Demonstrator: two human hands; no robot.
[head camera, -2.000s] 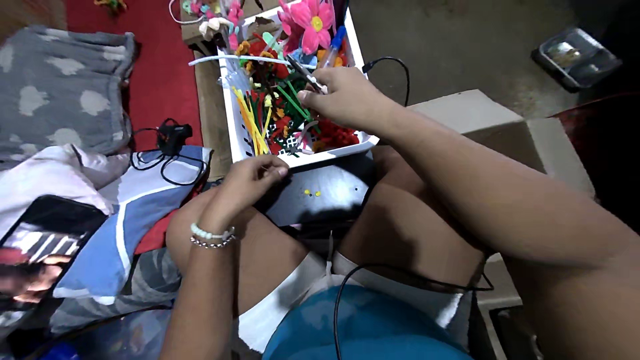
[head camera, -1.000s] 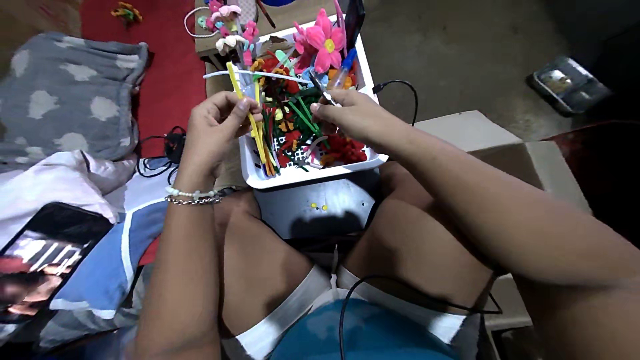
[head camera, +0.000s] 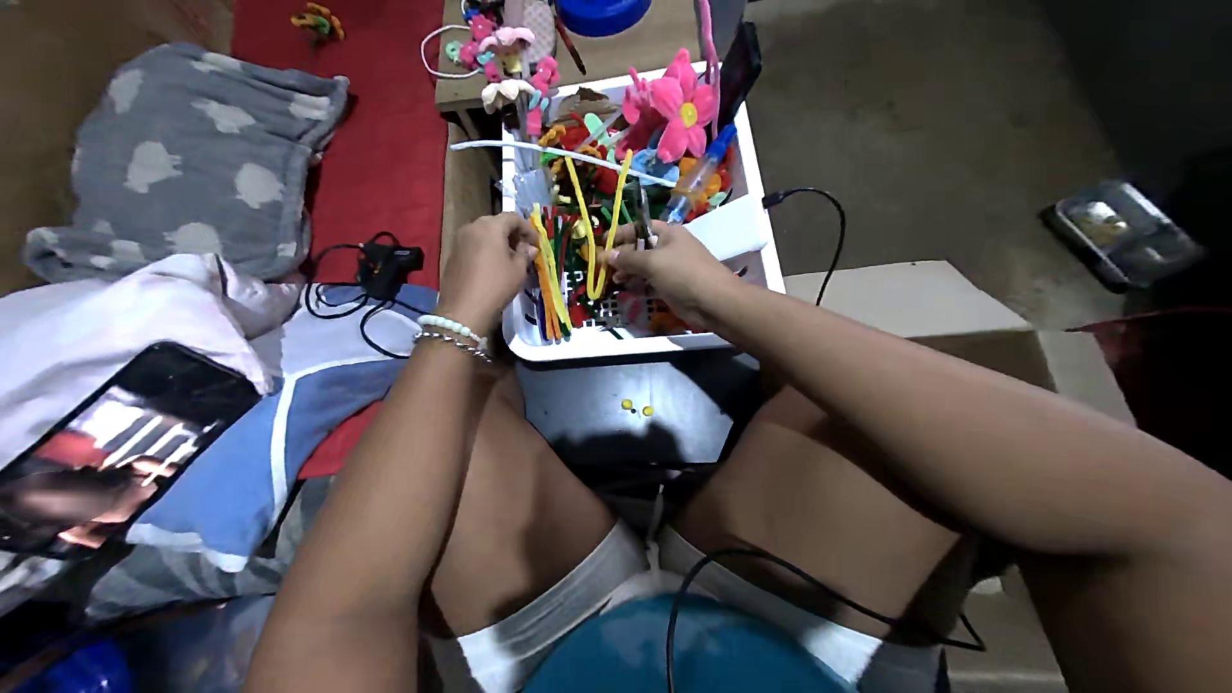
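A white plastic basket (head camera: 635, 348) holds many coloured pipe cleaners and craft pieces. My left hand (head camera: 491, 260) is at its left side, fingers on a bundle of yellow and orange pipe cleaners (head camera: 551, 289). My right hand (head camera: 674, 265) is inside the basket, closed on a metal-tipped tool (head camera: 643, 214), perhaps scissors or pliers; its fingertips touch a bent yellow pipe cleaner (head camera: 597, 279). A pale pipe cleaner (head camera: 568, 154) lies across the basket. Behind it stands a pink pipe-cleaner flower (head camera: 685, 111), beside a blue-capped glue or pen-like tube (head camera: 703, 173).
Left lie a phone (head camera: 125, 443) with a lit screen, clothes, a grey patterned cloth (head camera: 192, 164) and a black charger (head camera: 388, 268). A cable runs from the basket's right side. An open cardboard box (head camera: 962, 318) is under my right arm; a clear container (head camera: 1121, 231) lies on the floor.
My left hand has moved from the basket's front edge to its left side. One second ago it held yellow pipe cleaners raised; now a bent yellow one is at my right fingertips.
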